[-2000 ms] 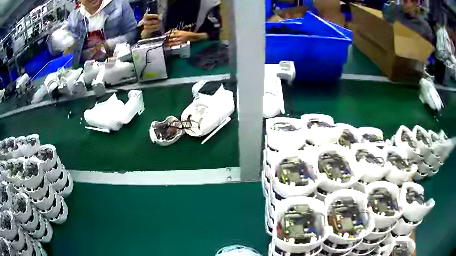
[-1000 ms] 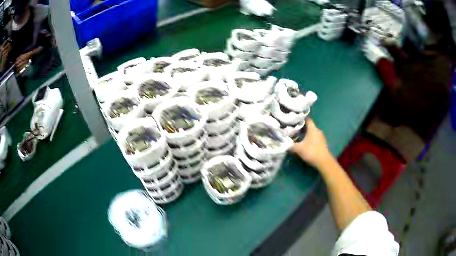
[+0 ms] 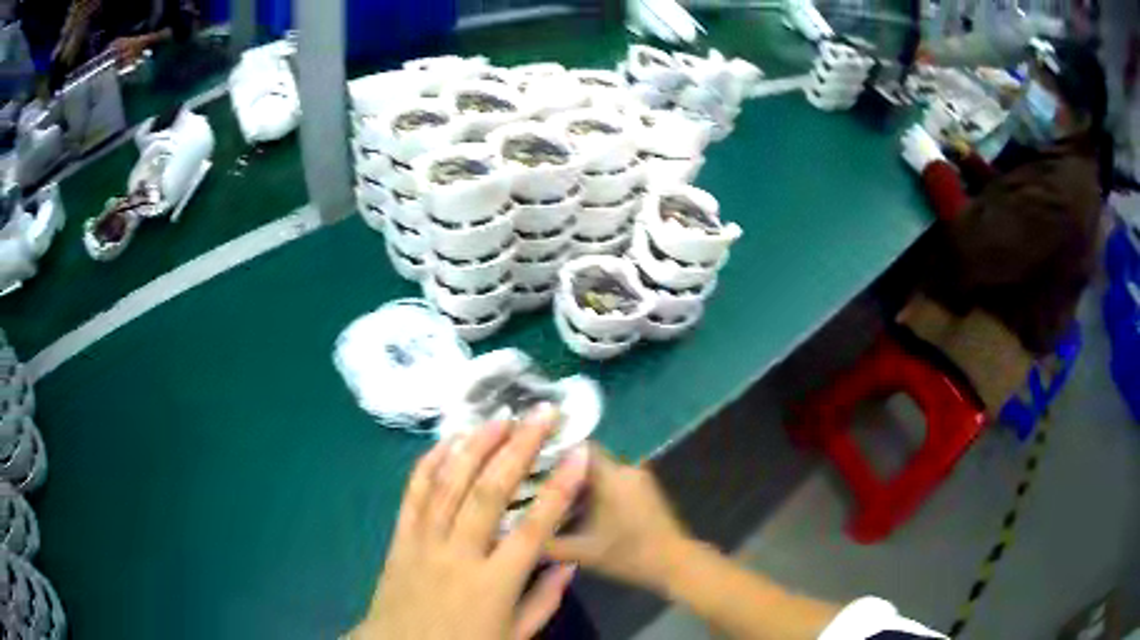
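A short stack of white rear covers [image 3: 578, 406] with dark circuitry inside is near the bench's front edge. My left hand [image 3: 481, 525] lies over its near side, fingers spread against it. My right hand [image 3: 625, 519] grips its lower right side, partly hidden behind my left hand. A flat round pale bundle [image 3: 403, 363] lies on the green bench just left of the stack. A large group of stacked rear covers [image 3: 538, 188] stands behind, with a lower stack [image 3: 603, 300] at its front right.
A metal post [image 3: 323, 113] and rail [image 3: 175, 294] border the conveyor at left, with camera bodies [image 3: 171, 163] on it. More stacked shells [image 3: 19, 500] stand at the left edge. Another worker [image 3: 1031, 225] sits at right near a red stool [image 3: 894, 431].
My right hand has moved from the right of the large group to the near bench edge with a stack of covers. My left hand has come into view against that stack.
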